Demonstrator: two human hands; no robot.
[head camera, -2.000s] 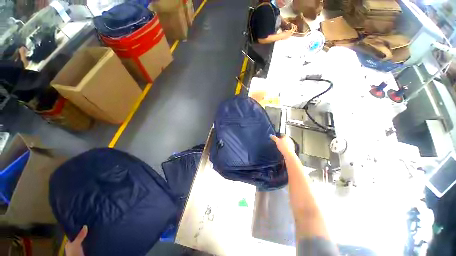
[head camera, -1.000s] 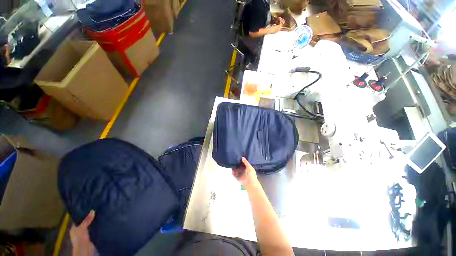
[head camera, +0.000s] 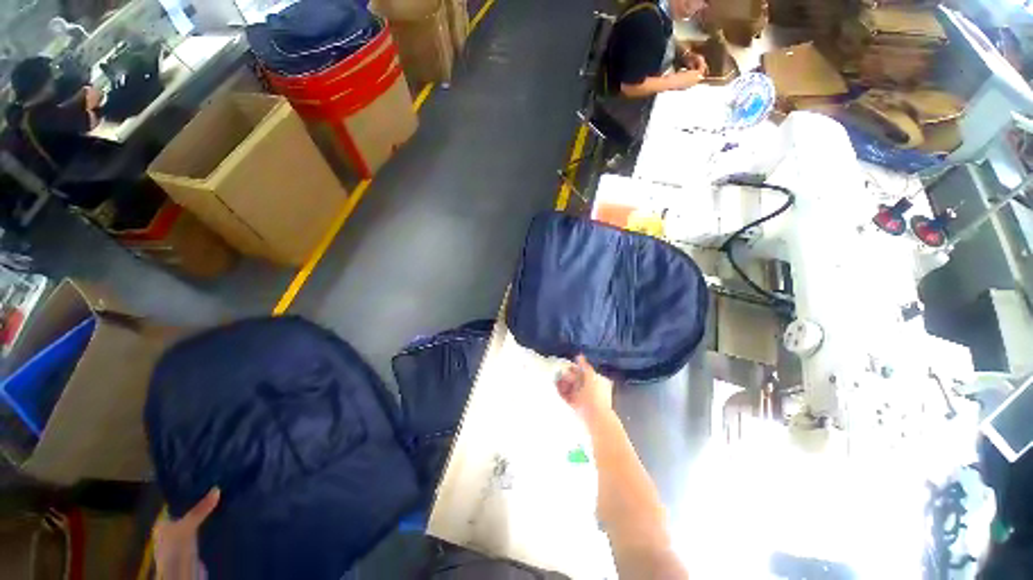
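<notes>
A dark navy padded backpack panel (head camera: 278, 419) hangs at the lower left, beside the table. My left hand (head camera: 187, 535) grips its lower left edge; the thumb shows and the other fingers are hidden. A part-sewn navy backpack (head camera: 606, 297) lies flat on the white sewing table (head camera: 510, 476), rounded end to the right, with a seam across its middle. My right hand (head camera: 583, 391) holds its near edge, with some fingers hidden.
A white sewing machine (head camera: 821, 272) with a black hose stands right of the backpack. More navy pieces (head camera: 442, 380) lie left of the table. Cardboard cartons (head camera: 255, 181) stand across the aisle. A blue crate (head camera: 51, 374) is far left. A person (head camera: 640, 57) sits at the table's far end.
The backpack on the table has turned, its rounded end now pointing right. My right hand has moved from its right side to its near edge. My left hand still holds the other panel.
</notes>
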